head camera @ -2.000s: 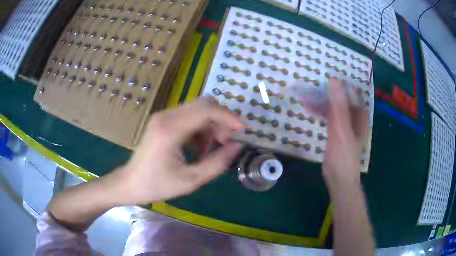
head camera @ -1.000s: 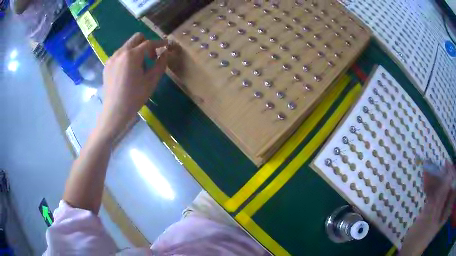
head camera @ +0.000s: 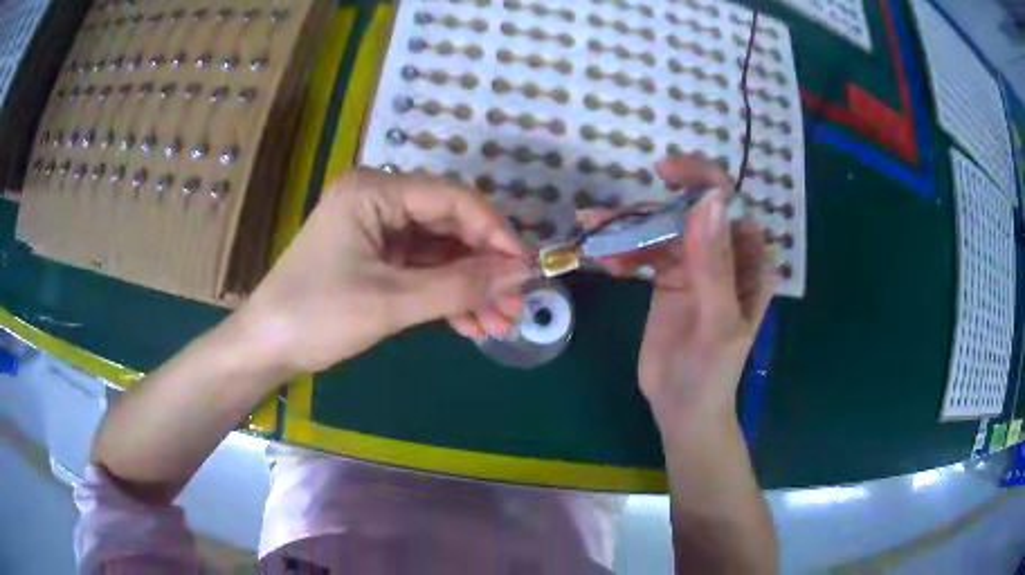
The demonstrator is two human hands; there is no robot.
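Note:
My right hand (head camera: 703,281) holds a silver-grey wired tool (head camera: 635,233) with a brass-gold tip (head camera: 559,261). Its dark red cable (head camera: 744,90) runs up across the slotted white tray (head camera: 540,135). My left hand (head camera: 393,264) has its fingertips pinched at the tool's tip; a small component between them is too hidden to make out. The squat dispenser bottle (head camera: 545,317) with a white cap and dark central hole stands below the tip, partly behind my left fingers.
A thick brown tray stack (head camera: 135,213) with rows of silver heads lies at the left. More white trays (head camera: 980,292) lie at the right. A red label (head camera: 882,121) and yellow tape (head camera: 472,458) mark the green mat.
My left hand has come back from the brown stack's corner to the tool tip. My right hand has brought the tool over the bottle. The view has swung right.

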